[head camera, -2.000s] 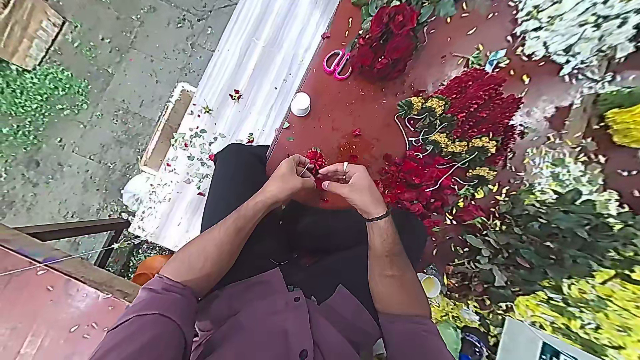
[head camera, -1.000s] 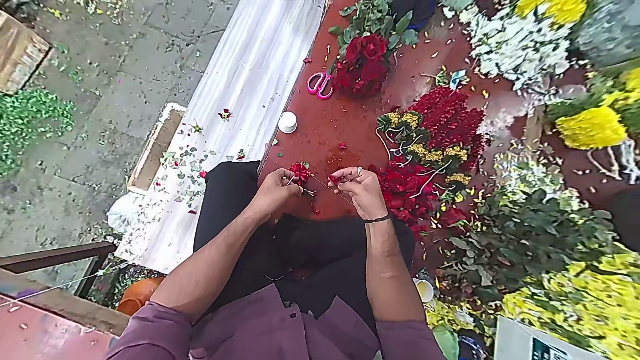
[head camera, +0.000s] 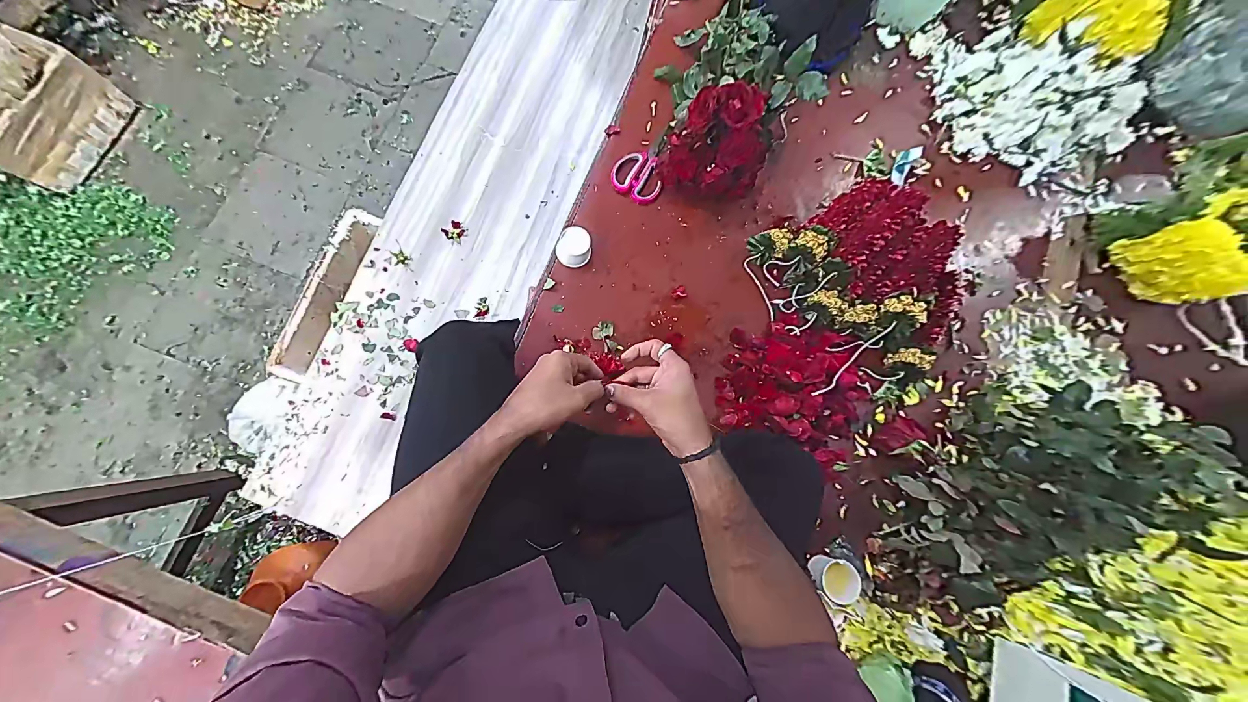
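Both hands meet above my lap at the red surface's near edge. My left hand (head camera: 556, 392) pinches a small cluster of red petals (head camera: 606, 365) between thumb and fingers. Its fingertips touch those of my right hand (head camera: 665, 395), which wears a ring and is closed on something thin, perhaps thread, too small to make out. To the right lie a heap of loose red petals (head camera: 790, 390) and a garland of dark red petals (head camera: 882, 239) with yellow flower bands and white string. Pink-handled scissors (head camera: 636, 178) lie beside a bunch of red roses (head camera: 720, 136).
A white spool or small container (head camera: 573, 247) stands near the red surface's left edge, beside a white cloth strip (head camera: 487, 166) with scattered leaves. Leafy stems (head camera: 1063, 478) and yellow flowers (head camera: 1150, 604) fill the right. A cup with yellowish content (head camera: 838, 581) stands by my right knee.
One second ago my hands were apart with a thin strand between them; now the fingertips are together at the red petals.
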